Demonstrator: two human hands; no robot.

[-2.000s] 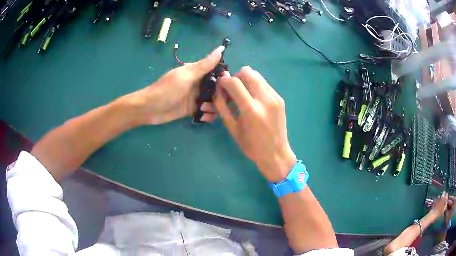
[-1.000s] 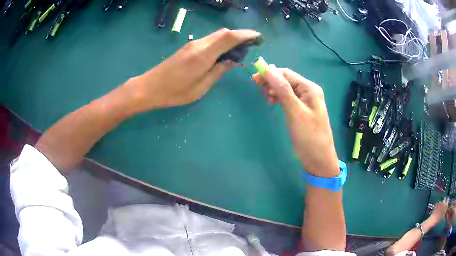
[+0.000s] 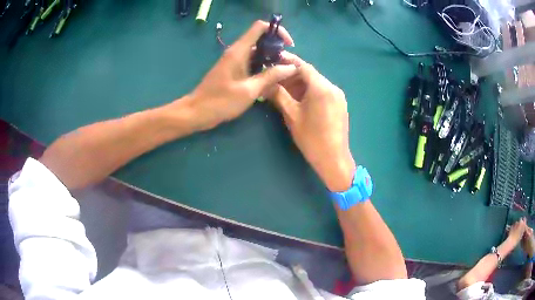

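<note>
A black device housing point(image 3: 270, 48) stands upright between my hands, its short black stub pointing up and away. My left hand point(image 3: 232, 85) grips the housing from the left. My right hand point(image 3: 311, 111) touches its lower right side with bent fingers. A bit of lime green of a battery cell point(image 3: 261, 98) shows below the fingers; most of it is hidden. A thin red lead with a small white connector point(image 3: 219, 26) sticks out left of my left hand.
A loose green cell point(image 3: 204, 10) lies at the top edge. Assembled black and green units point(image 3: 449, 129) are clustered at right beside a gridded panel point(image 3: 503, 167). A black cable point(image 3: 387, 42) crosses the upper right. Another person's forearm point(image 3: 486, 266) is at lower right.
My right hand has moved left with the green cell and now meets my left hand at the housing. The housing has turned upright, and its stub shows.
</note>
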